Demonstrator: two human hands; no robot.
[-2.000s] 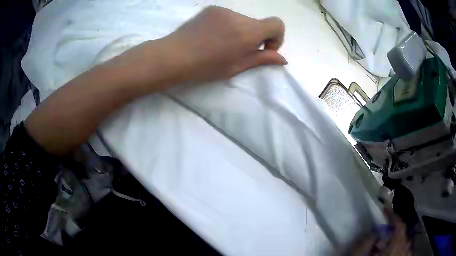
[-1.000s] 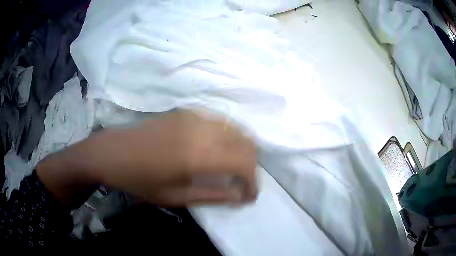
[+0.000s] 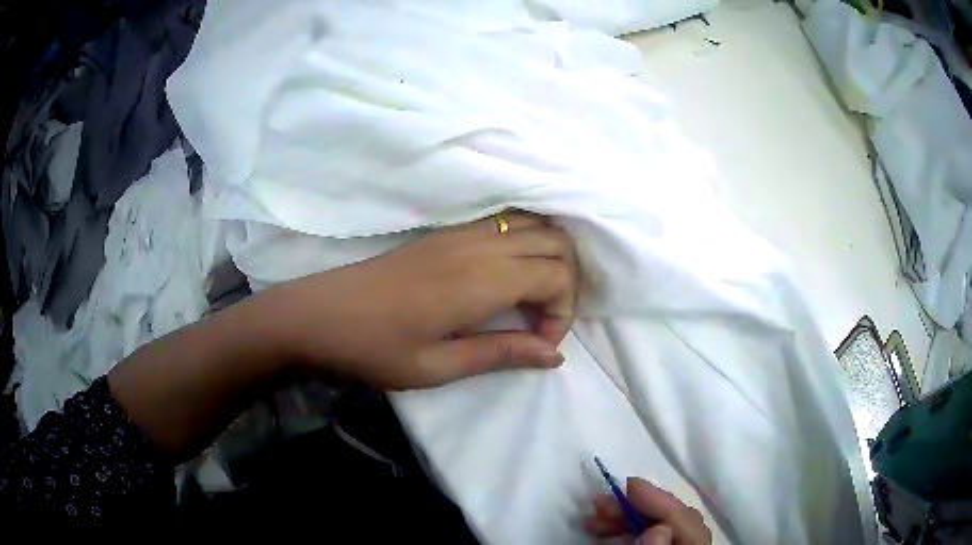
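Observation:
White fabric (image 3: 448,117) lies in folds over the table and drapes down towards the lower edge. My left hand (image 3: 480,303), with a ring on one finger, pinches the fabric near the middle, thumb against the bent fingers. My right hand (image 3: 655,516) is at the bottom edge, partly cut off. It holds a thin blue tool (image 3: 621,498) with its tip pointing up and left over the cloth.
Dark grey and white scraps (image 3: 80,202) are heaped at the left. A second white fabric pile (image 3: 906,96) lies at the far right of the cream table (image 3: 762,138). A speckled plate (image 3: 869,373) and the green machine cover (image 3: 933,442) are at the lower right.
My left hand has come down from the upper middle and now pinches the cloth. My right hand, out of view one second ago, shows with the blue tool. The view has shifted left.

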